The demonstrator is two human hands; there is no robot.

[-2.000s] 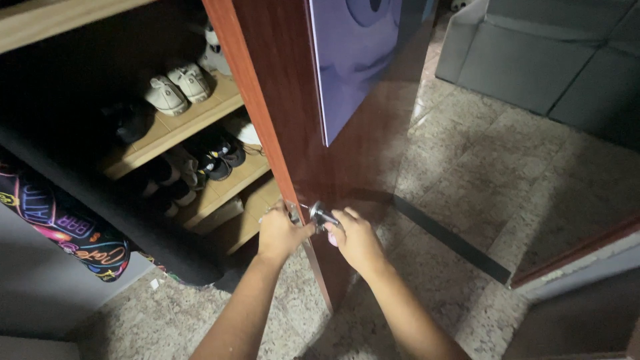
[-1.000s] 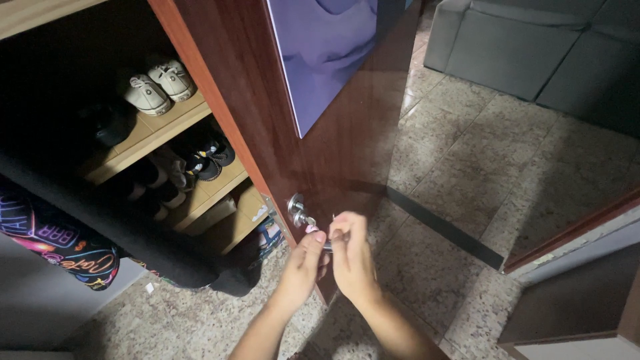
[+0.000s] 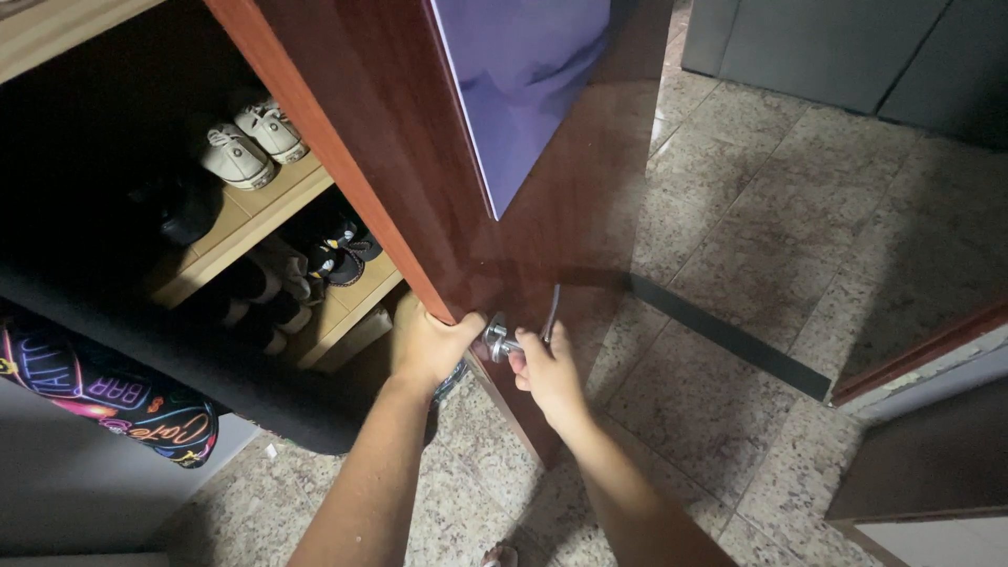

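Note:
A reddish-brown wooden door (image 3: pixel 378 142) stands ajar at the centre, with a purple picture panel (image 3: pixel 535 102) on its face. My left hand (image 3: pixel 425 339) grips the door's edge, its thumb beside the round metal plate of the door handle (image 3: pixel 494 335). On the face side, my right hand (image 3: pixel 547 362) has its fingers closed around the metal part that sticks out from that plate. A thin metal rod (image 3: pixel 554 303) rises from the right hand; whether it is part of the handle or a loose tool I cannot tell. The left fingers behind the edge are partly hidden.
Left of the door, wooden shelves (image 3: pixel 260 220) hold white sneakers (image 3: pixel 240 157) and several dark shoes. A black cloth and a neon-patterned fabric (image 3: pixel 110 394) hang in front. A dark strip (image 3: pixel 728 335) crosses the stone-tiled floor (image 3: pixel 756 197). Grey furniture (image 3: pixel 803 47) stands at the upper right.
My left hand has moved from beside my right hand in front of the handle to the door's edge. My right hand is closer to the handle's plate than a second ago.

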